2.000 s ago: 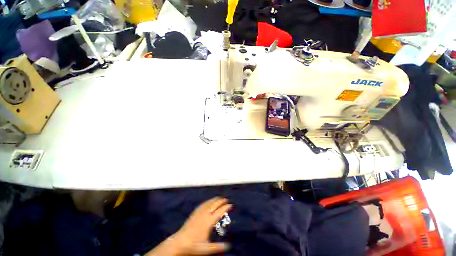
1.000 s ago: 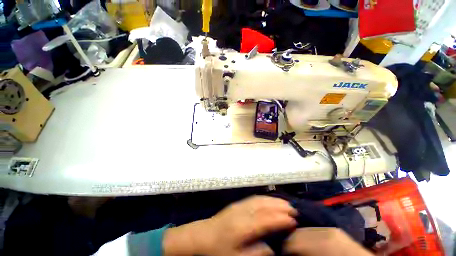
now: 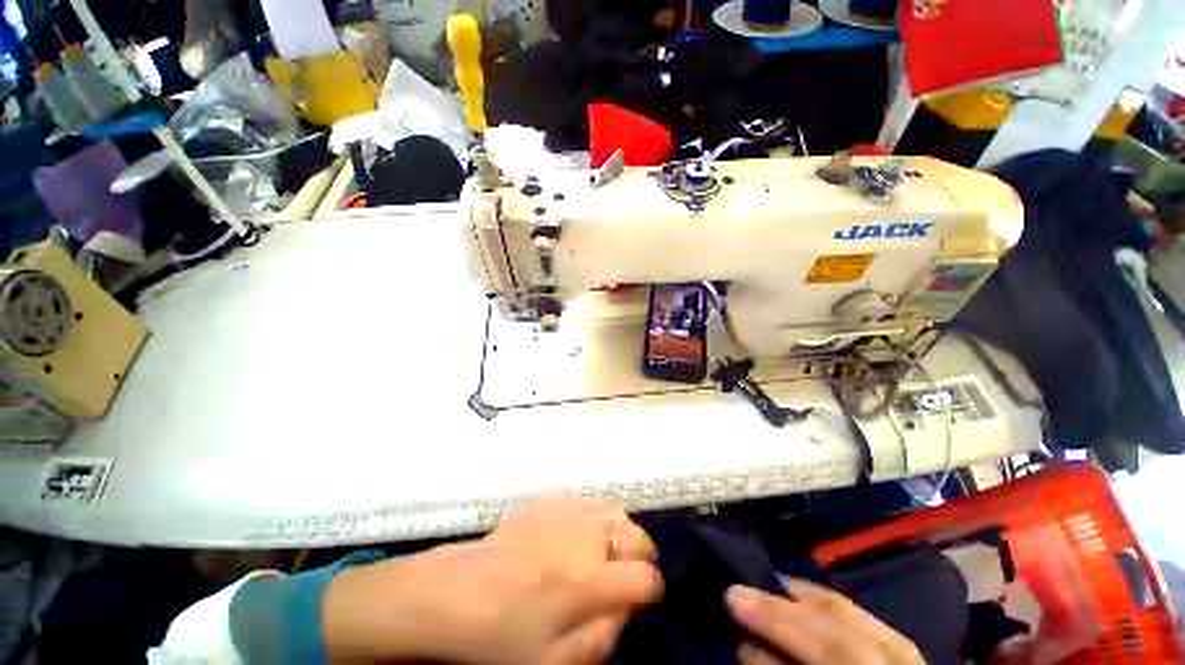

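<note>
Dark navy cloth (image 3: 702, 565) lies below the table's front edge, on or near my lap. My left hand (image 3: 559, 578) is at its left part, knuckles up, fingers curled on the cloth, with a ring on one finger; its outline is slightly blurred. My right hand (image 3: 825, 624) is at the bottom edge of the picture, thumb and fingers pinching the cloth. A raised fold of the cloth stands between the two hands. Both hands are below the sewing machine (image 3: 741, 240) and do not touch it.
The white table (image 3: 299, 377) has a printed ruler edge. A lit smartphone (image 3: 676, 333) lies under the machine arm. A red basket (image 3: 1079, 559) with dark pieces is at the right. A neighbouring cream machine (image 3: 65, 325) is at left. A yellow-handled tool (image 3: 467, 68) stands behind the head.
Two seconds ago one hand lay open on the cloth; now both hands grip it. Since one second ago my left hand has moved left, away from the right. The view has shifted.
</note>
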